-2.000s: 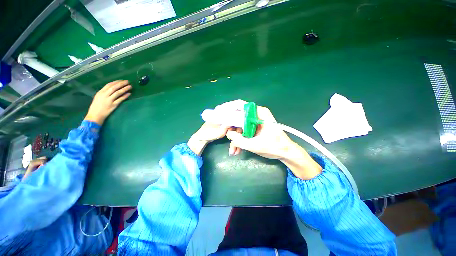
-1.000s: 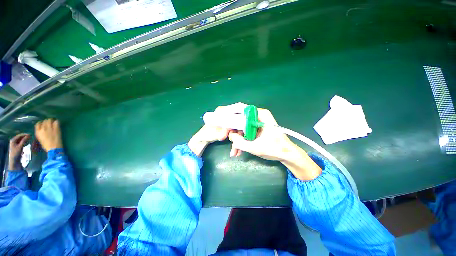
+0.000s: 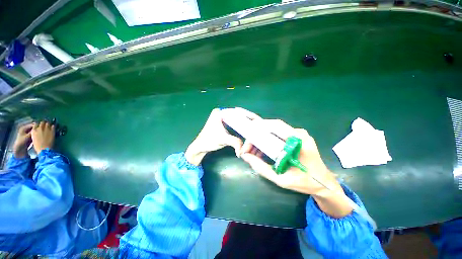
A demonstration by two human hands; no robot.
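Note:
My right hand holds a white dispensing syringe near the middle of the bench. Its bright green adapter head points down to the right, and a pale air hose runs from it over my wrist. My left hand is at the syringe's front end, fingers curled, its fingertips meeting my right fingertips. Whether my left hand pinches a small part is hidden by the fingers. A blue tip shows faintly above my left fingers.
A white irregular cloth or paper lies right of my right hand. Small black parts sit singly farther back on the dark-green bench. A patterned strip is at the far right. A neighbour's hands are at the left, by dark parts.
The view has shifted. The syringe has turned from nearly level to slanting, its green head now lower and to the right. The neighbour's two hands have come together at the left.

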